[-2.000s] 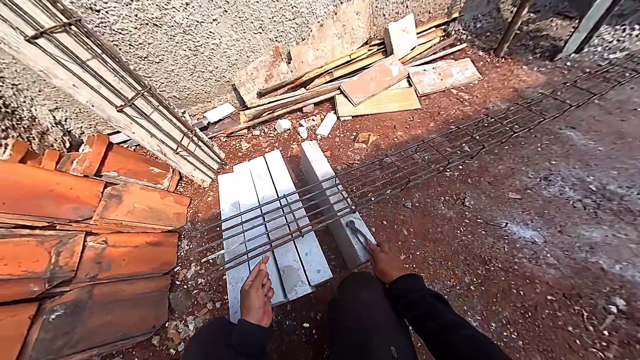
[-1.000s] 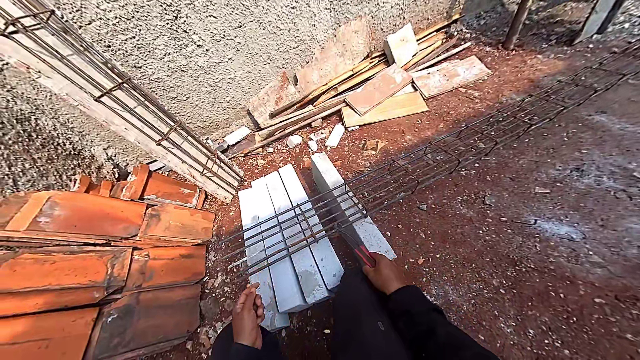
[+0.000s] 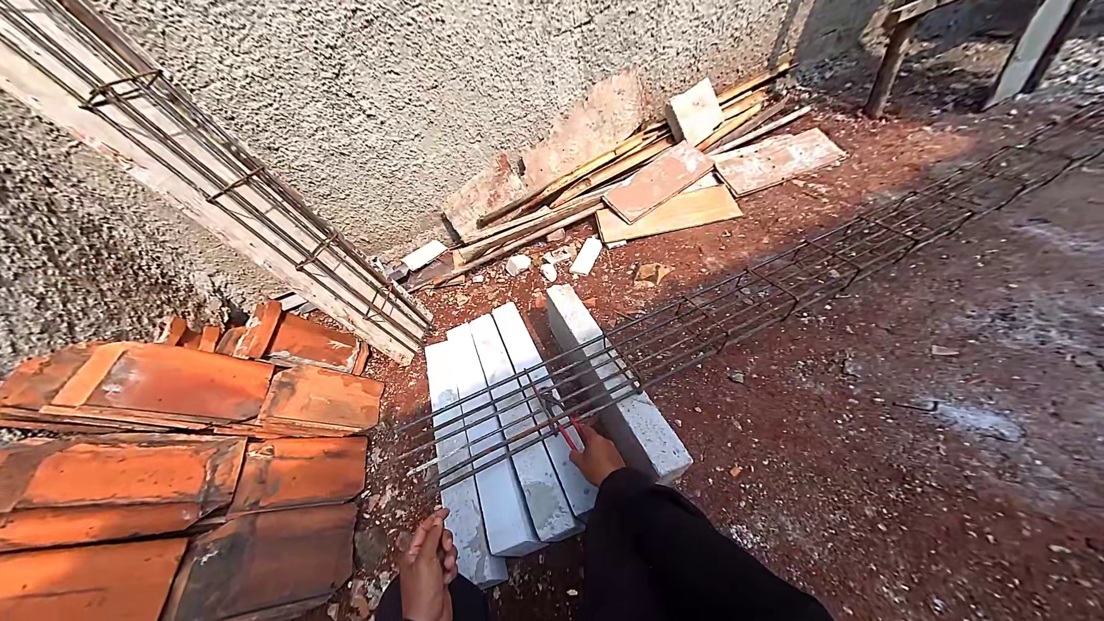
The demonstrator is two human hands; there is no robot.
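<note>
My right hand [image 3: 597,455] grips the red handles of a pair of pincers [image 3: 561,423], whose metal head is among the bars of a long rebar cage [image 3: 716,323]. The cage lies across several pale concrete blocks [image 3: 509,509] placed side by side and one more block [image 3: 655,431] apart from them on the right. Low at the left, my left hand [image 3: 429,561] is held near the block ends with its fingers bent; whether a small thing is between them I cannot tell.
Orange clay roof tiles [image 3: 181,379] are stacked at the left. A second rebar cage [image 3: 233,185] leans with a pale post against the rough wall [image 3: 362,103]. Boards, sticks and flat slabs [image 3: 660,181] lie along the wall's foot. The cage runs far right over red soil.
The pincers in my right hand have moved left along the cage, from the separate block to over the grouped blocks. My left hand stays low near the block ends.
</note>
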